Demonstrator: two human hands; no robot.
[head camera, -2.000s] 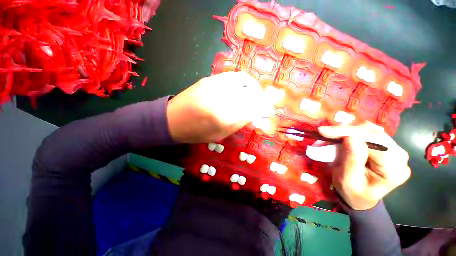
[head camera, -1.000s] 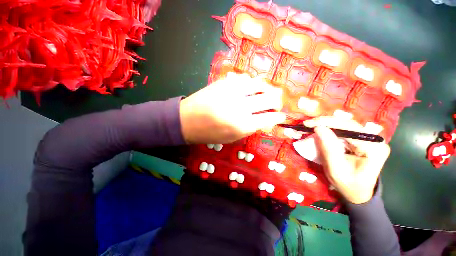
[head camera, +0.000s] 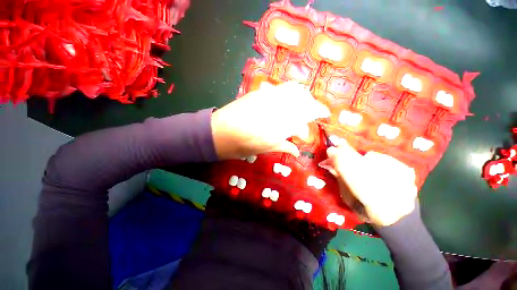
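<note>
The red moulded sheet (head camera: 391, 107) lies on the table in front of me, with rows of white two-lobed spots and orange-pink glare on its far part. My left hand (head camera: 269, 122) rests over its left middle. Glare washes out the fingers, so I cannot tell whether they pinch anything. My right hand (head camera: 377, 184) is on the sheet's right middle. It holds the dark tweezers (head camera: 325, 136), of which only a short dark length shows between the two hands. The rest is hidden by the right hand. The white wad is not visible.
A shaggy pile of red sheets (head camera: 73, 51) stands at the far left. A small cluster of red parts with white spots (head camera: 498, 169) lies at the right edge. A clear object (head camera: 501, 3) is cut off at the top right. Red crumbs dot the dark green table (head camera: 204, 62).
My right hand has moved left and closer to my left hand, and the tweezers have turned from lying flat to mostly hidden. The white wad has gone out of sight.
</note>
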